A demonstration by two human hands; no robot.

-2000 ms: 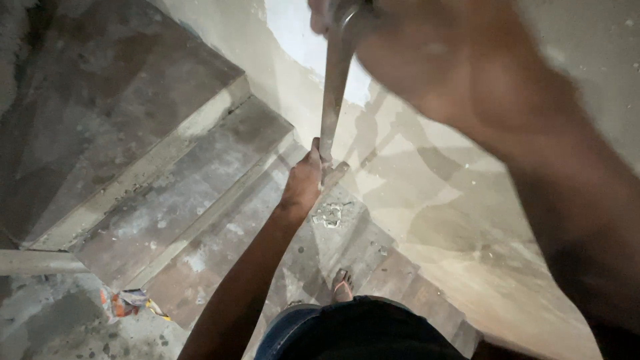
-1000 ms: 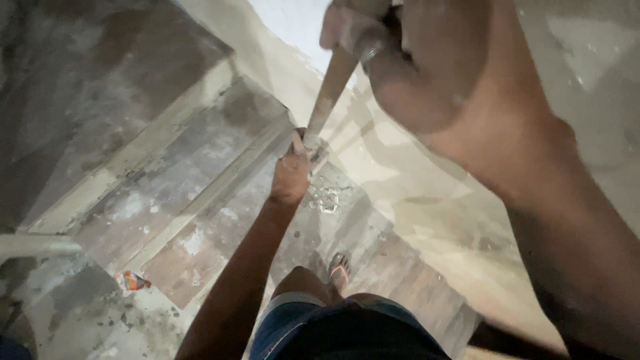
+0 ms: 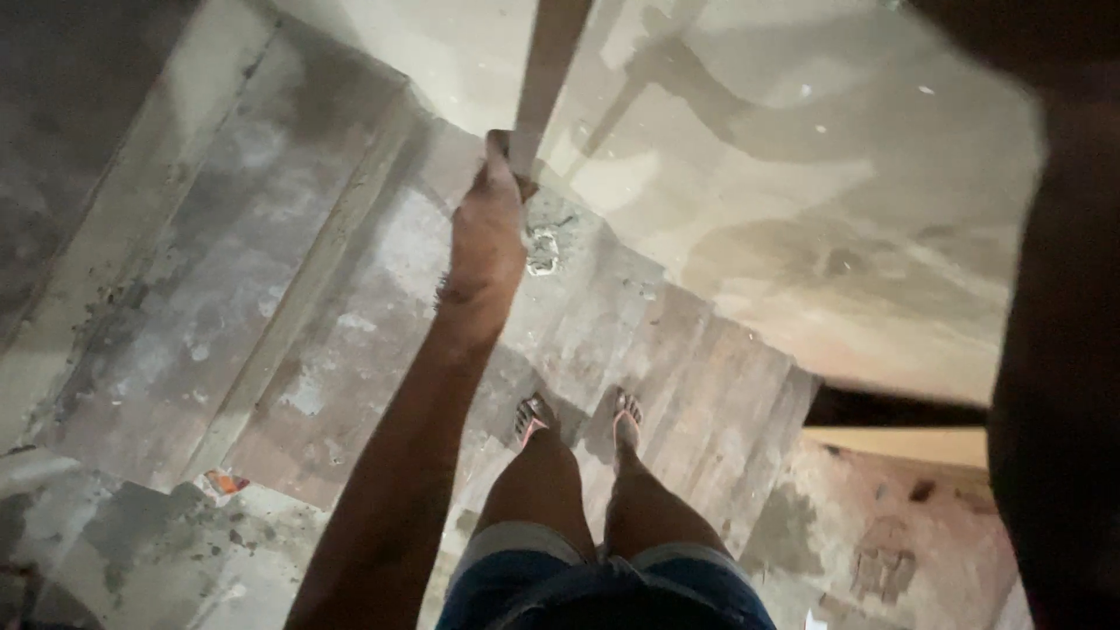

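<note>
My left hand (image 3: 490, 219) is wrapped around the lower part of a long pole (image 3: 549, 70), at the upper middle of the view. The pole runs up out of the frame, so its upper end is hidden. Of my right side only the dark, blurred arm shows along the right edge; the right hand lies outside the frame. Beyond the pole stands a plastered wall (image 3: 770, 192) with uneven patches, on which shadows of an arm and the pole fall.
Stained stair steps (image 3: 341, 350) run diagonally down from the left. My feet in sandals (image 3: 626, 420) stand on a step. A pale-edged patch of rubble (image 3: 542, 251) lies near the wall. An orange and white scrap (image 3: 221, 484) rests at the stairs' lower left side.
My right hand, seen on the upper pole in both earlier frames, has gone out of view at the top. Both feet now show instead of one. The view has shifted.
</note>
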